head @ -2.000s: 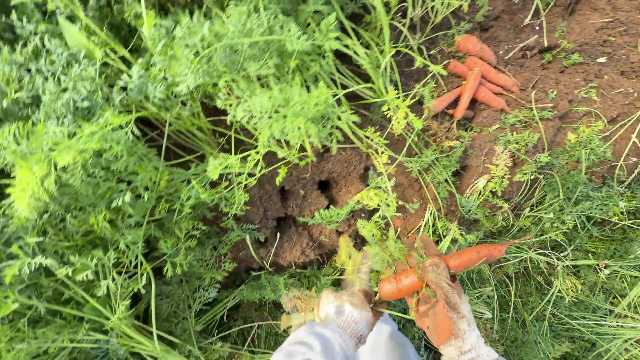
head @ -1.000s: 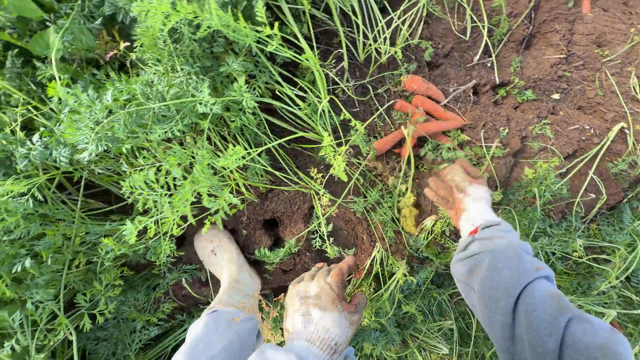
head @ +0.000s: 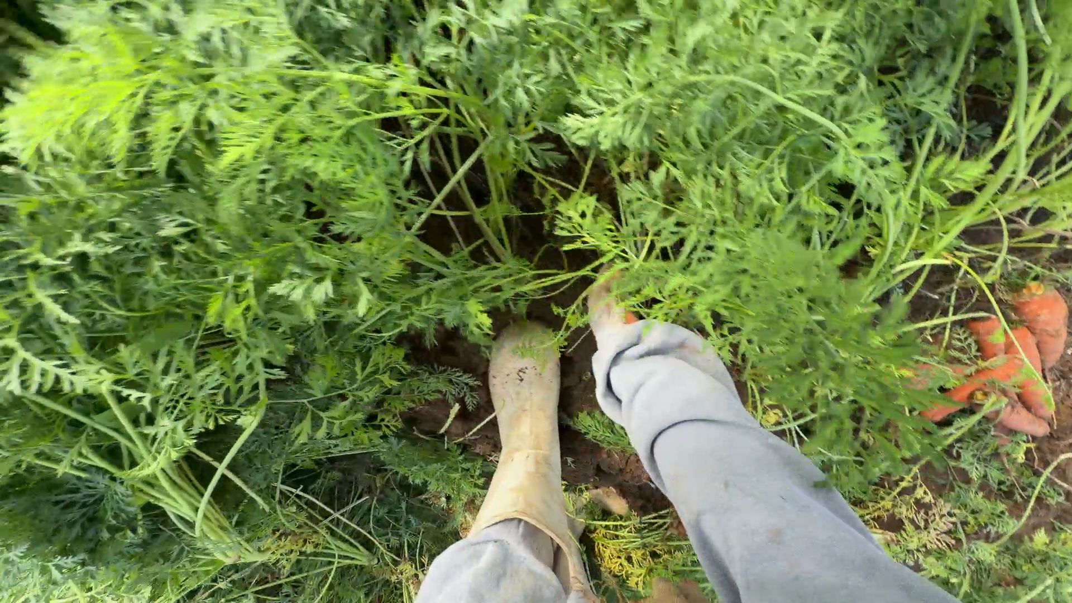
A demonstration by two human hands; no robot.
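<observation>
My right hand, in a soiled pale glove, reaches into the leafy carrot tops just right of a muddy beige boot. Leaves hide its fingers, so what they hold cannot be told. A small orange patch shows beside the wrist, part of the glove or a carrot. The grey sleeve runs from there to the lower right. My left hand is not plainly in view; small tan shapes low in the picture cannot be identified. Several pulled carrots lie in a pile at the right, partly behind leaves.
Dense standing carrot foliage fills the left and top. Dark soil shows around the boot. Flattened stems lie at the lower left, and yellowed leaves are near the bottom edge.
The view has shifted left. My right hand has gone from the soil near the carrot pile into foliage by the boot. My left hand, plain beside the boot a second ago, no longer shows clearly.
</observation>
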